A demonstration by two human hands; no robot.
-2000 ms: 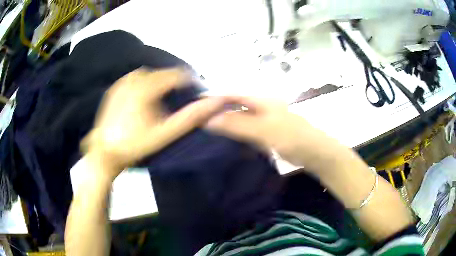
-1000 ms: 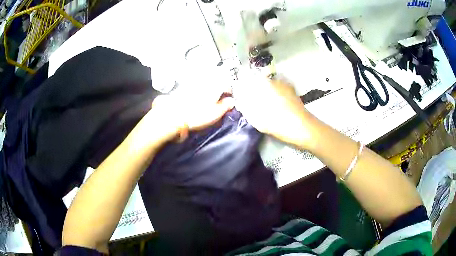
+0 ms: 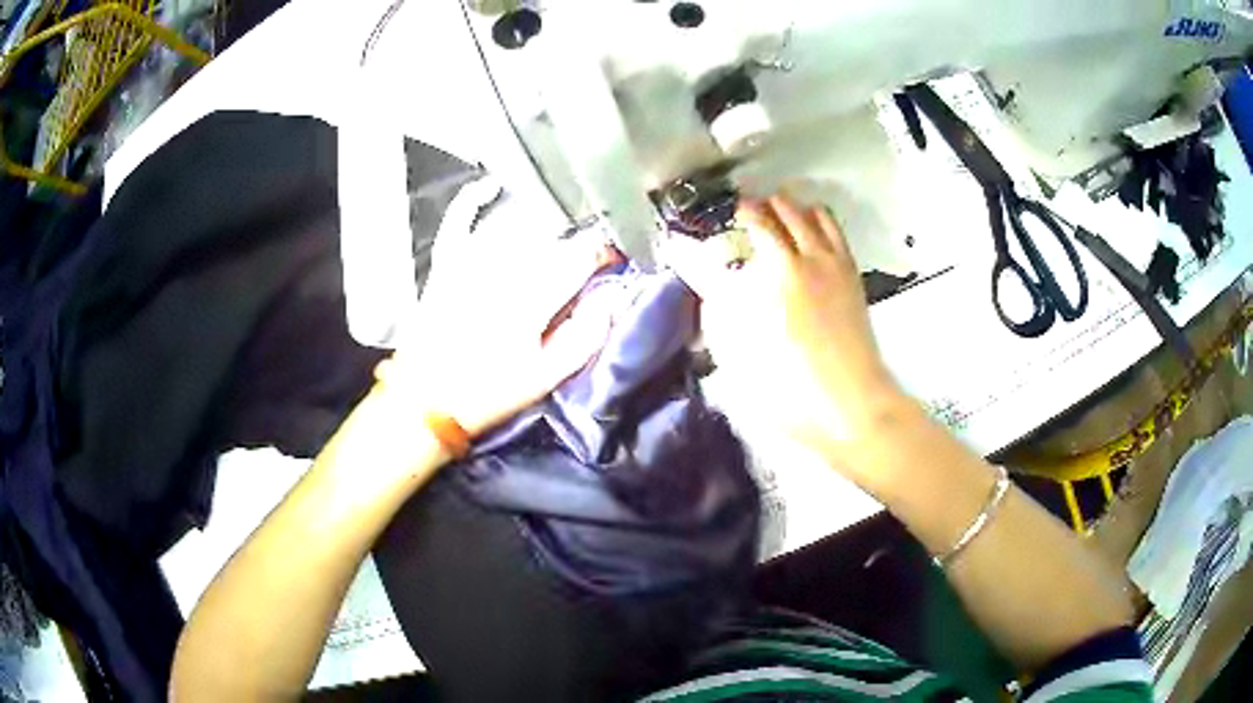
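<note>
A dark navy garment (image 3: 179,275) covers the left of the table and hangs over its front edge, bluish and crumpled under the lamp. The white lamp bar (image 3: 374,234) stands left of the needle area. My left hand (image 3: 502,309) is washed out by glare and holds the cloth near the needle. My right hand (image 3: 790,309) lies beside the presser foot area of the sewing machine (image 3: 852,55), fingers raised by the small metal parts. Its lower fingers are overexposed, so whether it grips cloth cannot be told.
Black scissors (image 3: 1037,261) lie right of the needle, beside a dark fabric strip (image 3: 1134,282). Black cloth scraps (image 3: 1175,192) are heaped at the right table end. A yellow metal frame (image 3: 1113,446) runs below the right edge; another is at upper left.
Both hands have moved up to the needle area with the cloth, which is now bunched between them. The machine head and lamp show larger in view. The left part of the garment stays spread at left.
</note>
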